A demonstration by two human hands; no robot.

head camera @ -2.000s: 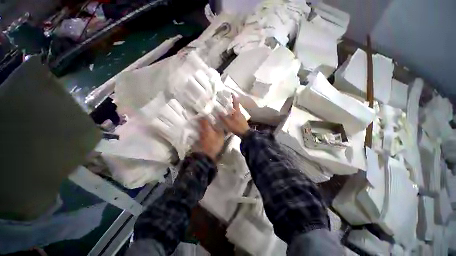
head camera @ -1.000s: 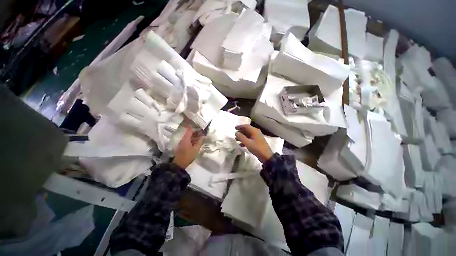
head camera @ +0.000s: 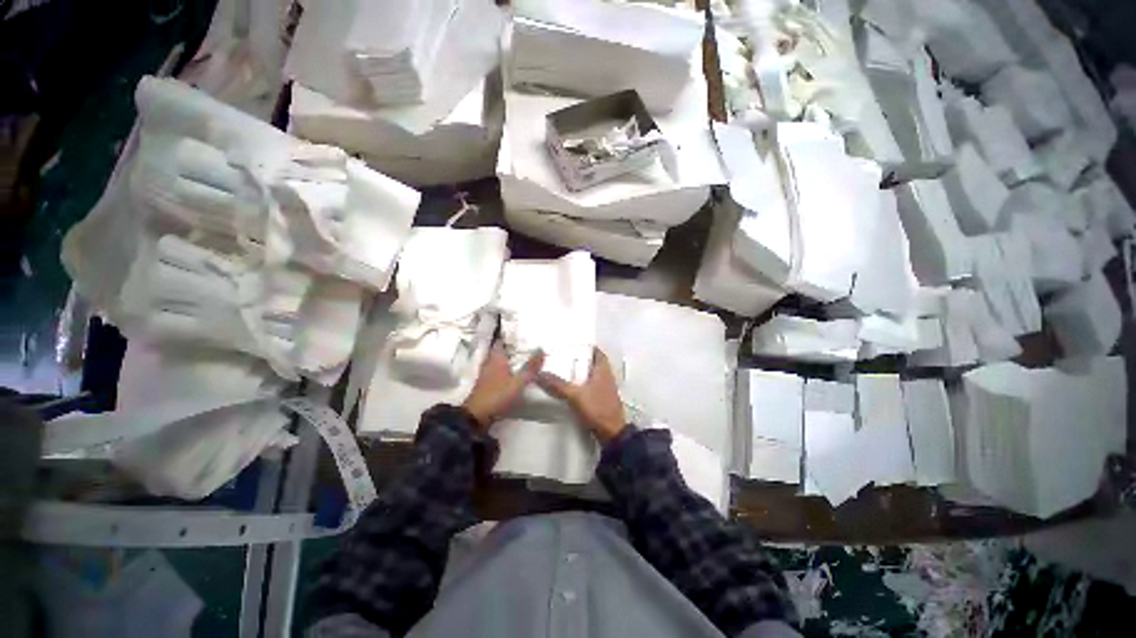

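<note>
A small white cut-piece stack lies in front of me on wider white panels. My left hand is at its lower left edge and my right hand at its lower right edge, so the stack is held between them. A tied bundle with a strip knotted round it lies just left of it. More tied bundles are piled on the left.
A small open box with pale slips sits on a tall stack behind. A measuring tape hangs at the left. Small white blocks line the right front table edge, with a big panel stack beyond. Loose strips lie at the back.
The view has swung right and down. My hands have moved from the tied bundles and come together at the small stack near the front edge.
</note>
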